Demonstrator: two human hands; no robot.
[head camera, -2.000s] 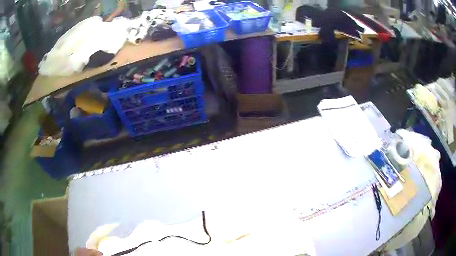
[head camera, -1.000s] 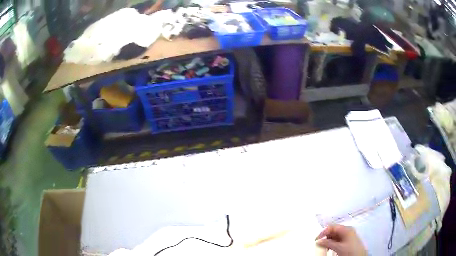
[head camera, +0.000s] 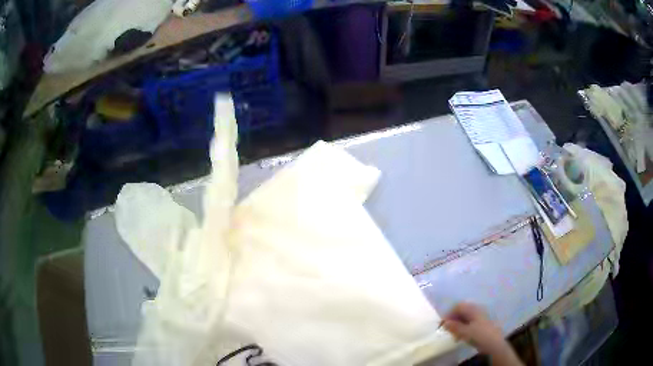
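Note:
A cream-white garment (head camera: 308, 250) lies spread and partly lifted over the left and middle of the long table (head camera: 422, 171). One narrow part of it stands up past the far edge. A thin black cord (head camera: 243, 352) curls on the cloth at the bottom edge. My right hand (head camera: 469, 325) pinches the garment's right lower corner near the table's front edge. My left hand is not in view. A red-marked measuring strip (head camera: 472, 246) runs along the tabletop to the right of the garment.
At the table's right end are printed sheets (head camera: 494, 125), a blue-screened phone (head camera: 548, 196), a tape roll (head camera: 573, 170), small black snips with a loop (head camera: 538, 254) and more cream cloth (head camera: 605, 200). A carton (head camera: 61, 307) stands left. Opposite, a bench (head camera: 179, 32) has a blue crate (head camera: 215, 96) beneath.
The garment has been raised and spread across the table, covering much of it. My right hand, out of view at first, came in and now holds its corner. The black cord has bunched lower down.

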